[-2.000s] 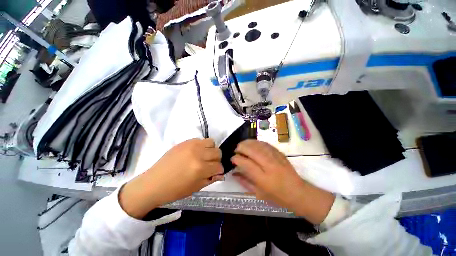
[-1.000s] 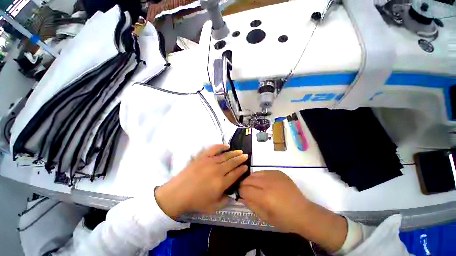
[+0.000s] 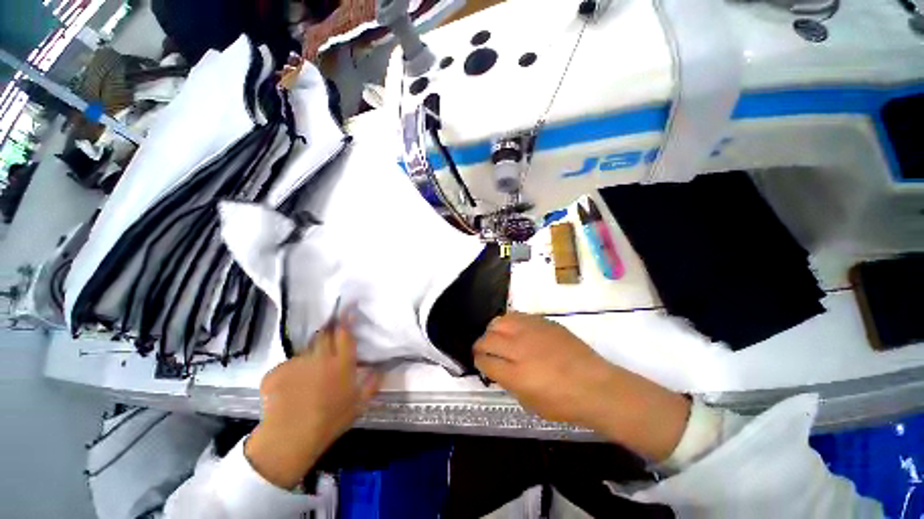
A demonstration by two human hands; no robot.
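Observation:
A white garment panel with black edging lies on the machine table, its right end at the presser foot. A black fabric piece lies at the panel's right side, running from the presser foot toward the table's front edge. My right hand holds the black piece's lower right edge with its fingertips. My left hand is blurred on the panel's lower left part; whether its fingers grip the cloth I cannot tell.
The white sewing machine stands behind. A stack of panels is at left. Right of the needle are a tan block, pink and blue snips, a black fabric stack and a black smartphone.
My left hand has moved left from the black piece onto the white panel. The panel is now rumpled, its left corner folded up. My right hand stays at the black piece's lower edge.

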